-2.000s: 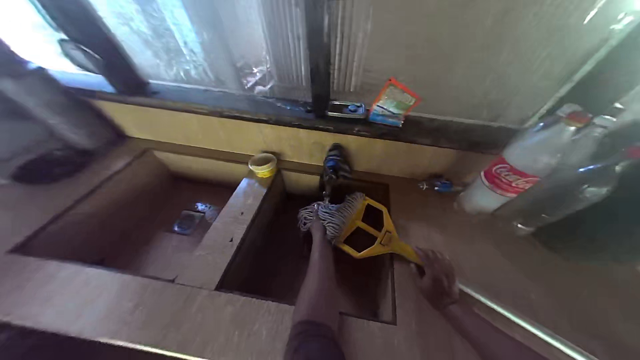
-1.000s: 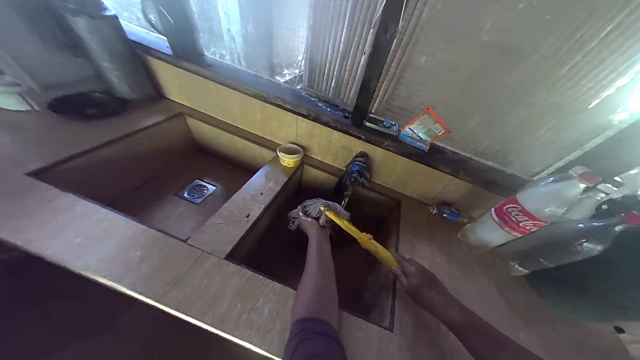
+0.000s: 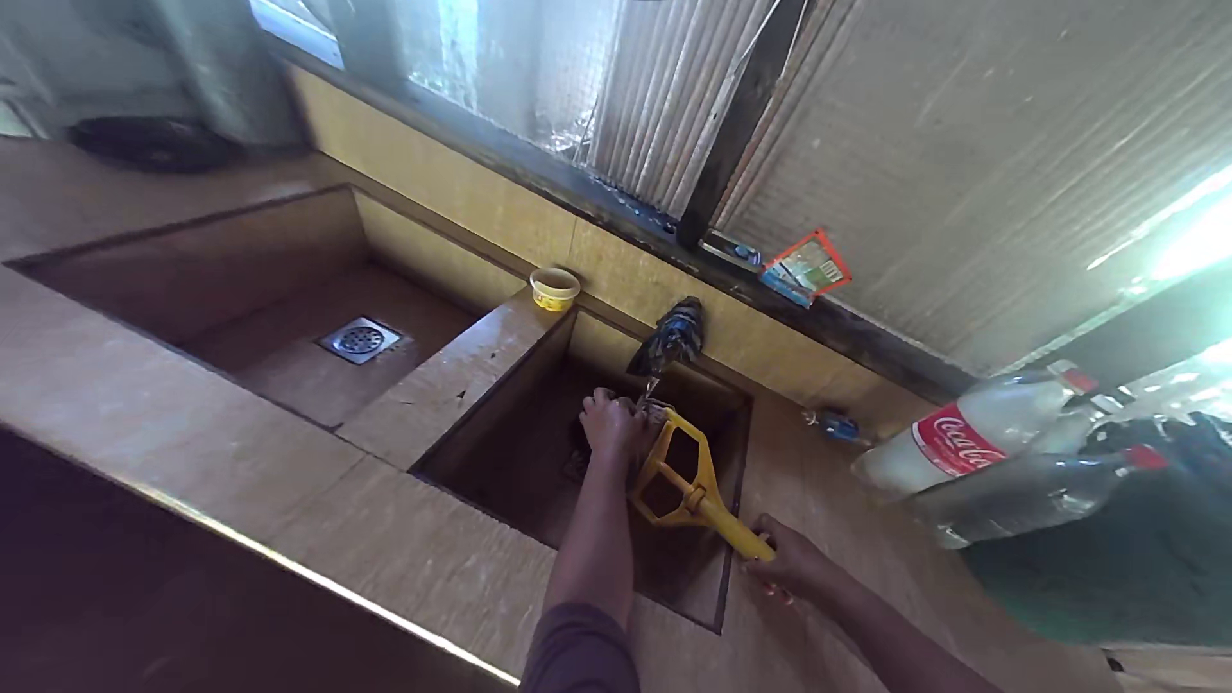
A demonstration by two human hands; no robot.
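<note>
My right hand is closed around the handle end of a yellow plastic mop head frame, which slants over the right basin of a tiled double sink. At the frame's far end my left hand grips the grey mop strands, mostly hidden behind the fingers and forearm. Just above them is a faucet wrapped in dark plastic, with what looks like a thin stream of water falling from it onto the strands.
A small yellow-white tub stands on the divider, left of which a metal drain shows. Plastic bottles stand or lie at the right. A sachet leans on the window ledge, and a dark round object sits back left.
The yellow frame, seen nearly edge-on a second ago, now shows its open face. My left hand has stayed at the strands below the faucet. The view has shifted.
</note>
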